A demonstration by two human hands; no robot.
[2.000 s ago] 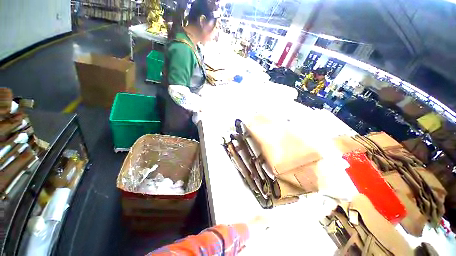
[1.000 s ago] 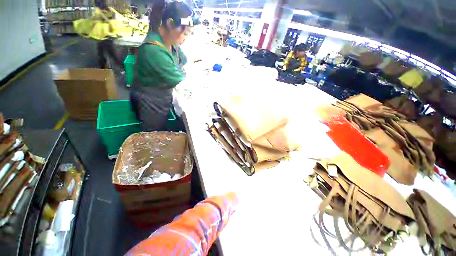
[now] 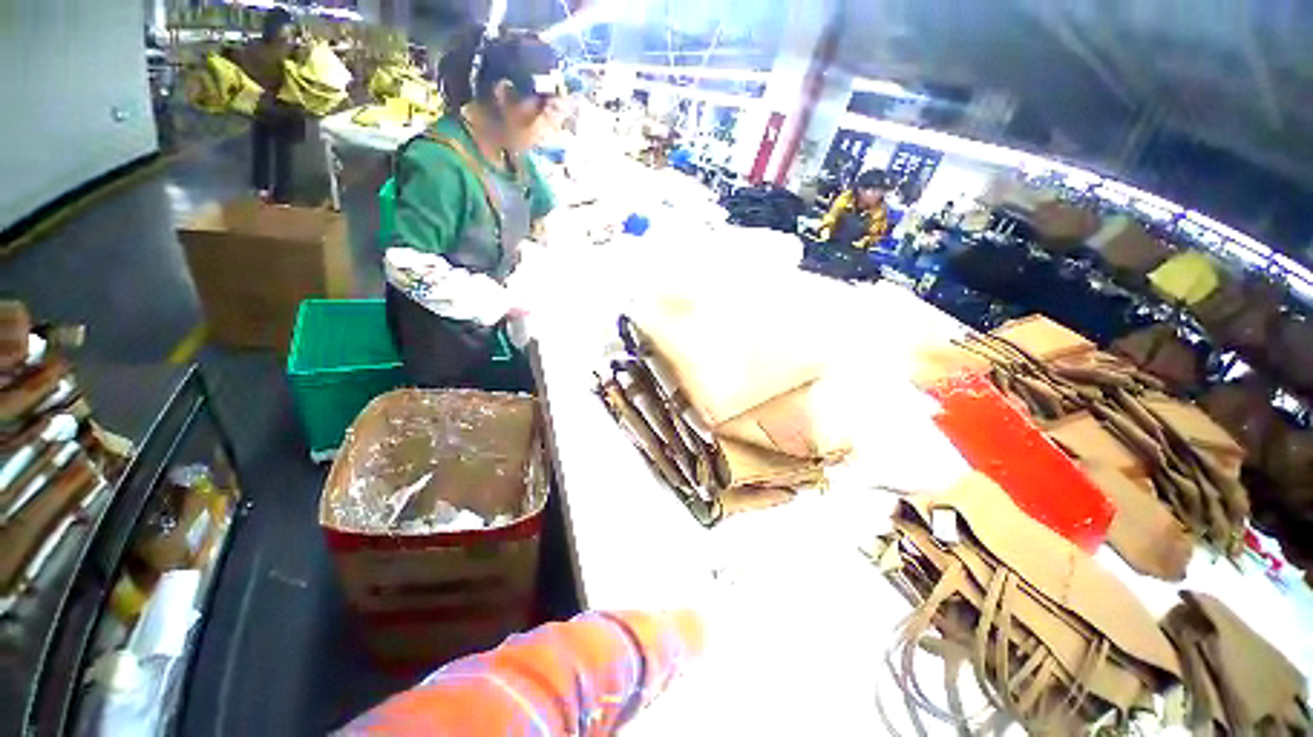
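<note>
My left arm, in an orange checked sleeve, reaches over the near edge of the white table [image 3: 565, 482]. My left hand [image 3: 706, 629] is washed out by glare at the sleeve's end, so its fingers cannot be made out. My right hand is not in view. Beyond the sleeve lies a folded stack of brown bags [image 3: 734, 418] with pale layers between. At the right is a pile of brown bags [image 3: 1037, 576] with loose strap loops hanging toward me.
A lined scrap carton [image 3: 432, 562] stands against the table's left edge, with a green crate [image 3: 339, 360] behind. A person in green [image 3: 447, 202] stands beside the table. A red packet [image 3: 1022, 461] lies by more bags [image 3: 1166, 432]. A black rack [image 3: 130, 533] is at left.
The view has swung, showing more of the right-hand bag pile than two seconds ago. My left sleeve stays at the table's near edge. The person in green has shifted an arm.
</note>
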